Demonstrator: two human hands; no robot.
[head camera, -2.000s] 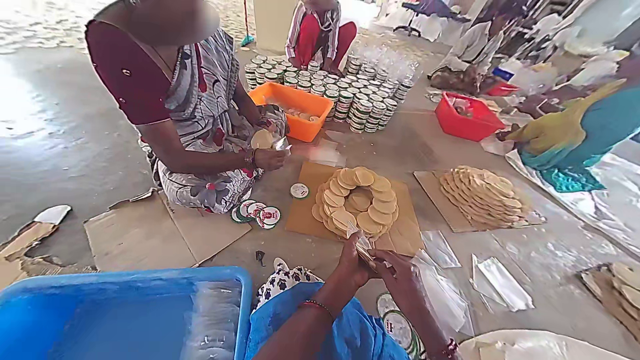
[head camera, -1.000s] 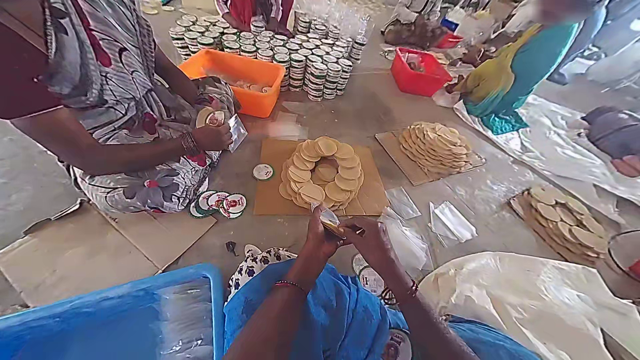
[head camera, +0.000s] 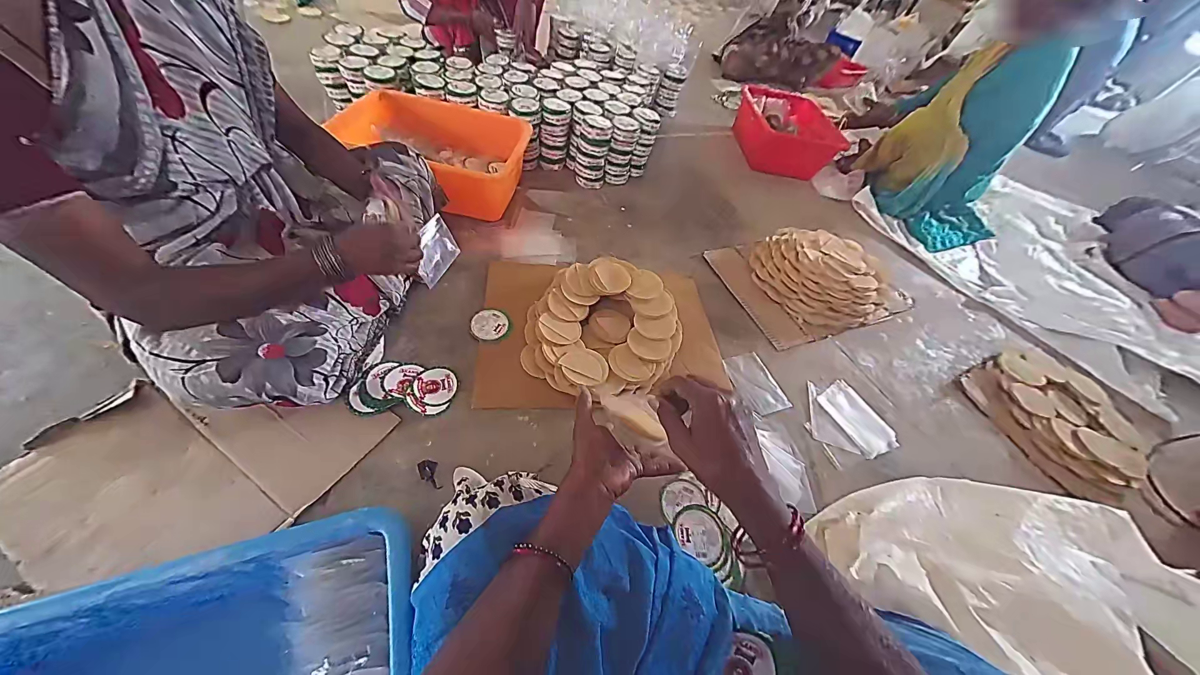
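Note:
My left hand (head camera: 605, 450) holds a small stack of round flat tan discs (head camera: 635, 419), which seems to be in a clear plastic bag, from the left and below. On the right side of the same bag are the fingers of my right hand (head camera: 708, 422). Just beyond my hands, a ring of overlapping tan discs (head camera: 652, 323) lies on a cardboard sheet (head camera: 502, 375). Clear plastic bags (head camera: 757, 384) lie to the right of that cardboard. Round printed labels with green rims (head camera: 698, 534) rest beneath my right forearm, partly hidden by it.
A blue plastic tub (head camera: 398, 581) stands at lower left, an orange crate (head camera: 520, 141) and stacks of packed discs (head camera: 591, 141) farther back. Another person's hand (head camera: 380, 248) works at left. More disc piles (head camera: 816, 281) and a red basket (head camera: 792, 141) are at right.
My right hand's fingers have spread around the bag's right side, and the discs between my hands now show more of their faces. The view has shifted closer to the floor.

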